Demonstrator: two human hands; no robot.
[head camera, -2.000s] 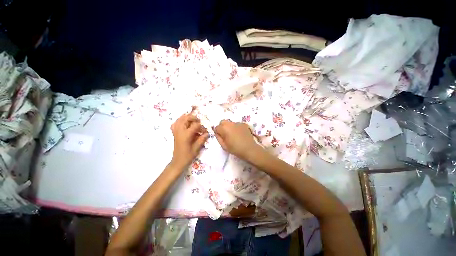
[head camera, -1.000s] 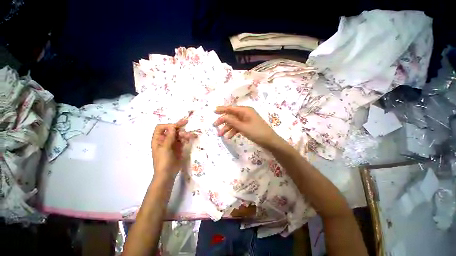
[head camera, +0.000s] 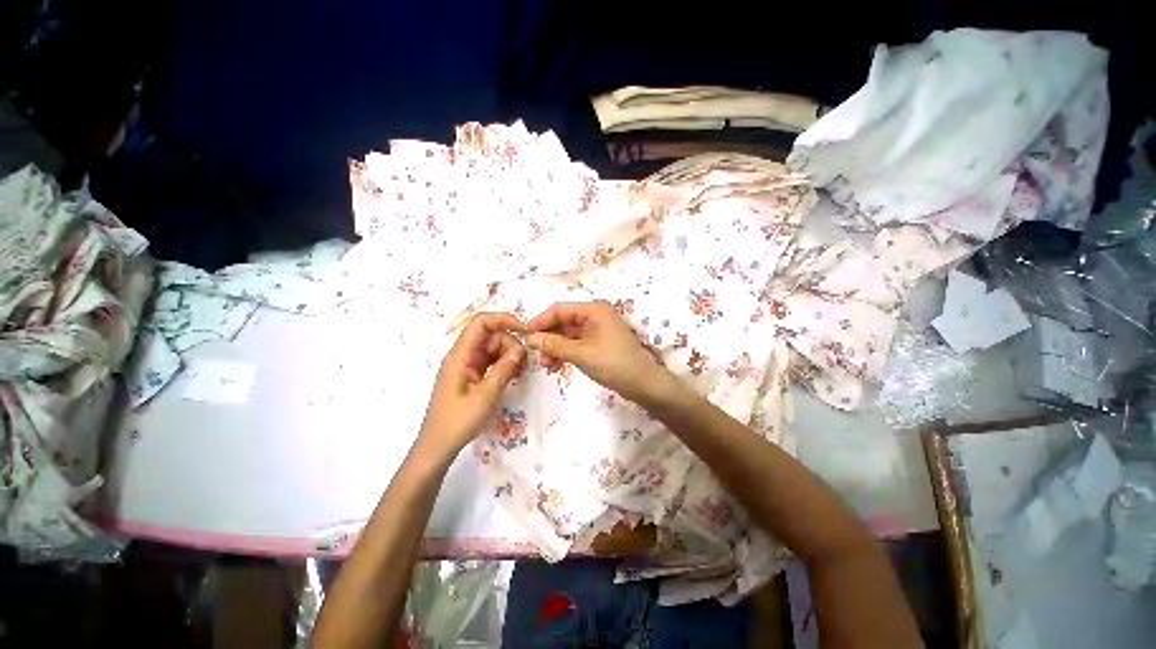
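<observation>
The floral garments (head camera: 609, 469), cream-white with red-brown flowers, lie heaped and layered in front of me, blown out white under the lamp. My left hand (head camera: 484, 368) is over the middle of the heap with thumb and fingertips pinched. My right hand (head camera: 590, 345) is just right of it, its fingertips also pinched. The fingertips of both hands meet or nearly meet. Something very small or thin may be between them, but glare and blur hide what it is.
A frosty clear pile of loop pins (head camera: 919, 378) lies right of the heap. White cards (head camera: 979, 313) and clear polybags (head camera: 1078, 298) are at right. A crumpled garment bundle (head camera: 57, 342) stands at far left. A pale floral garment (head camera: 957, 127) is at upper right, folded cloths (head camera: 710, 109) behind.
A second ago my hands were apart over the heap. My left hand has moved right and my right hand slightly down and left, so their fingertips now come together.
</observation>
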